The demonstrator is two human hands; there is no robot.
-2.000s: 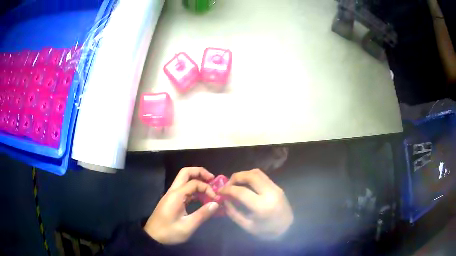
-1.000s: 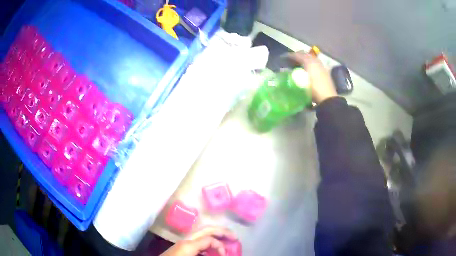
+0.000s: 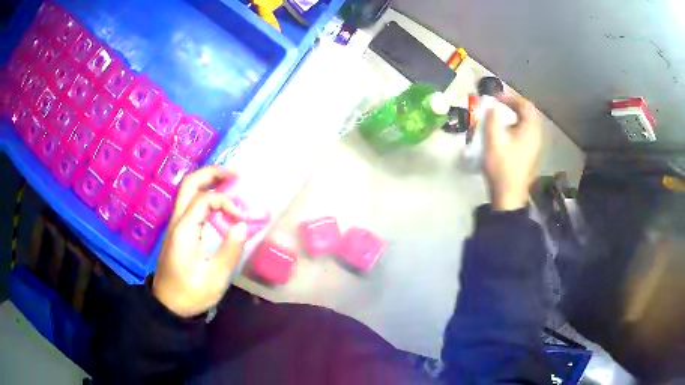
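Observation:
My left hand (image 3: 197, 244) holds a pink moulded part (image 3: 234, 218) between thumb and fingers, over the front end of the white film roll (image 3: 289, 143). My right hand (image 3: 512, 143) is at the back right of the bench, its fingers closed on a blurred whitish object (image 3: 496, 113); what it is I cannot tell. Three pink moulded parts lie on the bench near the roll: one at the left (image 3: 274, 262), one in the middle (image 3: 321, 235) and one at the right (image 3: 362, 249).
The blue packing tote (image 3: 248, 71) with rows of pink parts is at the left. A green bottle (image 3: 405, 116) lies on its side mid-bench. Behind it are a black phone (image 3: 411, 54) and black rounded objects (image 3: 490, 86). A person (image 3: 653, 278) is at the right.
My left hand has risen with its pink part from the bench's front edge to the roll. My right hand has moved from behind the green bottle to its right and holds a whitish object.

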